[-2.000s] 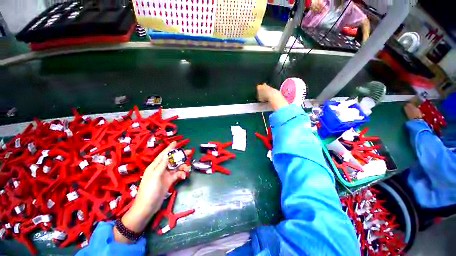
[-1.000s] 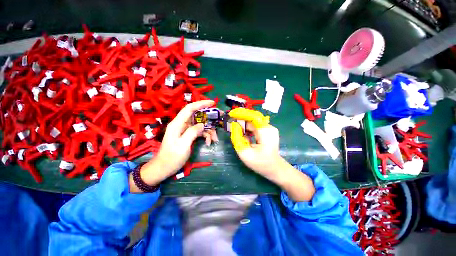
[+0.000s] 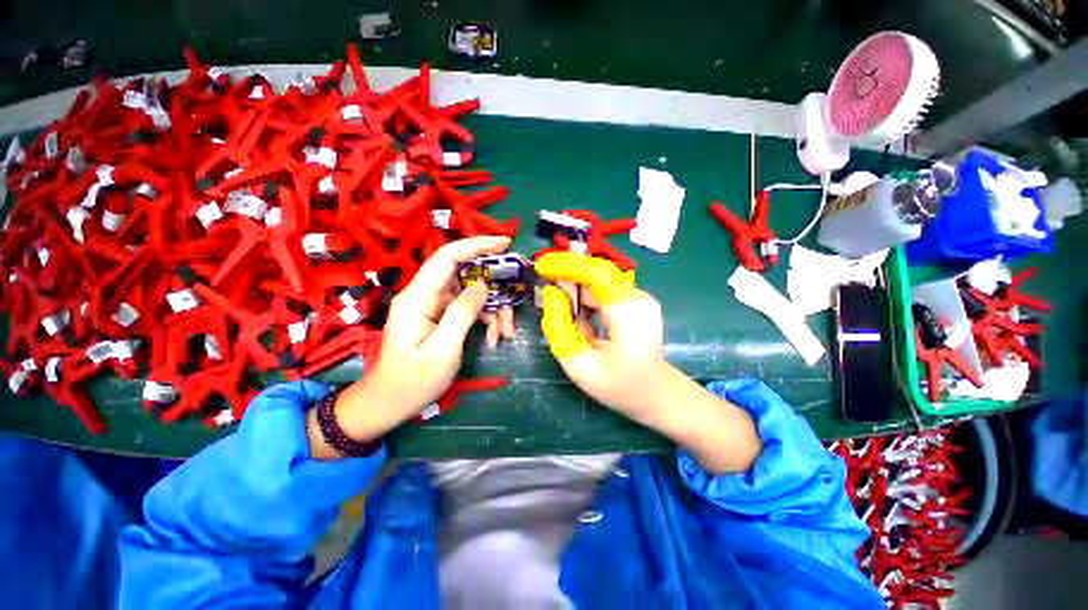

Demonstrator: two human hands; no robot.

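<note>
My left hand (image 3: 420, 340) holds an open watch housing (image 3: 496, 281) with a metallic rim and gold and white parts inside. My right hand (image 3: 620, 334), with yellow finger cots (image 3: 568, 338), is at the housing's right side and grips a small dark piece (image 3: 581, 303), partly hidden by the fingers. The piece is at or against the housing; whether they are joined cannot be told. Just behind the hands lies a clamped unit (image 3: 563, 224) in red clamps.
A heap of red spring clamps (image 3: 257, 226) fills the left. A white wipe (image 3: 656, 210) lies behind my right hand. To the right are a pink fan (image 3: 883, 89), solvent bottle (image 3: 869, 218), blue container (image 3: 981, 212), smartphone (image 3: 861, 353) and green-rimmed tray (image 3: 909, 358). Housings (image 3: 473, 41) sit on the conveyor.
My right hand has come back from the conveyor side to meet my left hand at the housing, now with yellow finger cots showing. The view has tilted down. Over the last second the hands have barely moved.
</note>
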